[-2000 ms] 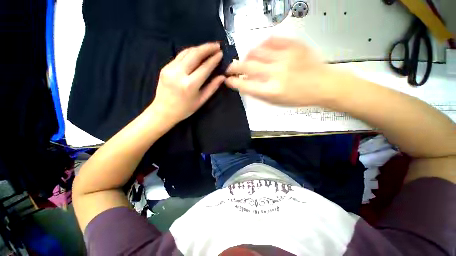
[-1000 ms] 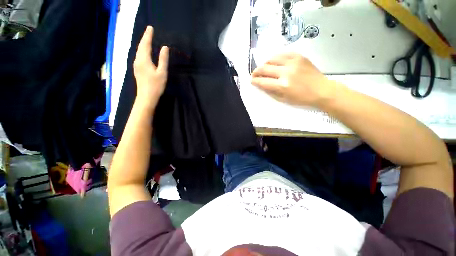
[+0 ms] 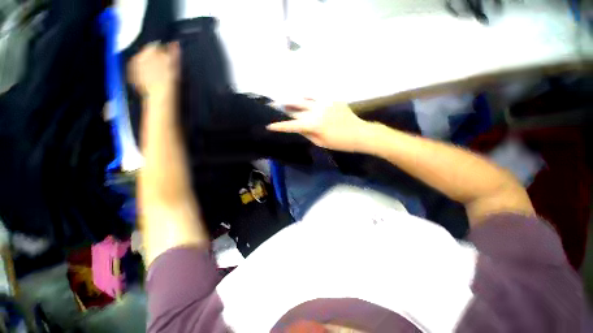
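Observation:
The black garment (image 3: 208,110) lies over the left part of the white table (image 3: 364,58) and hangs past its front edge toward the lap. My left hand (image 3: 155,68) is on the garment's upper left part, blurred, with the fingers curled; whether it grips cloth is not clear. My right hand (image 3: 318,123) is at the garment's right edge by the table's front edge, fingers pointing left over the cloth; its grip is also unclear. The view is strongly blurred.
A blue edge (image 3: 116,91) runs along the table's left side, with a large dark pile of cloth (image 3: 49,143) beyond it. A pink item (image 3: 109,265) is at the lower left. A dark red cloth or bin (image 3: 566,175) is at the right, below the table.
The view has shifted and blurred. The garment has moved down and left, and its outline is bunched. My right hand has moved from the machine bed onto the cloth. My left hand's fingers have curled.

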